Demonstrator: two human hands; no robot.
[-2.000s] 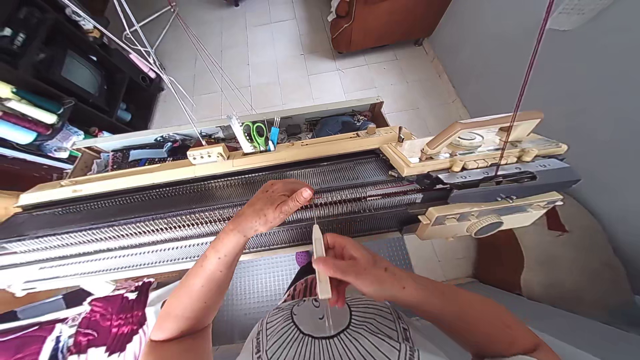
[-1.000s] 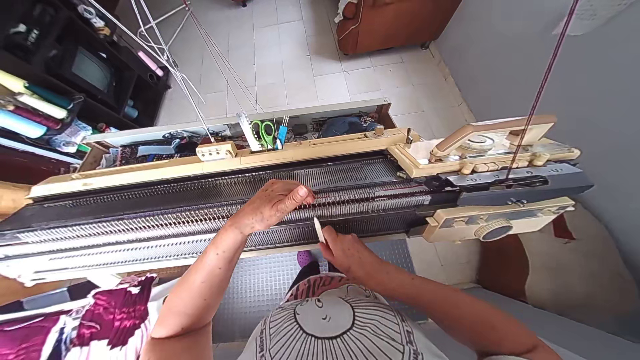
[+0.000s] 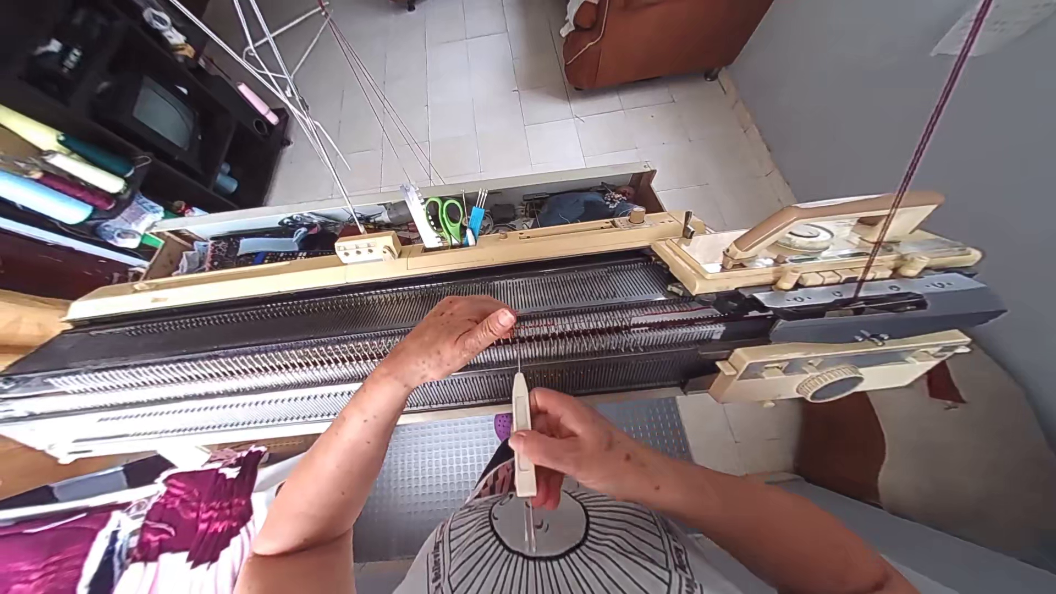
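A double-bed knitting machine [image 3: 206, 363] stretches across the view, with rows of metal needles and dark red yarn along its middle. My left hand [image 3: 450, 338] rests over the needle beds, thumb pointing right; whether it pinches anything is hidden. Below it, my right hand [image 3: 577, 445] grips a latch tool with a cream plastic handle [image 3: 520, 412]. The tool stands nearly upright in the view, its thin metal tip reaching up to the needles beside my left thumb. The main carriage [image 3: 825, 247] sits at the right end, above the ribber carriage [image 3: 841, 370]. Dark red yarn [image 3: 924, 140] runs down to them.
Behind the machine, an open drawer [image 3: 511, 186] holds tools, including green-handled scissors [image 3: 446, 219]. Yarn cones [image 3: 41, 194] lie on the left. A yarn stand [image 3: 289, 91] rises behind. Magenta knitted fabric [image 3: 198, 503] lies at lower left. A brown armchair [image 3: 660, 41] stands beyond.
Between the previous frame and now, the latch tool's handle has swung from tilted and largely hidden to nearly upright, as in the oldest frame. My left hand has stayed over the same part of the beds.
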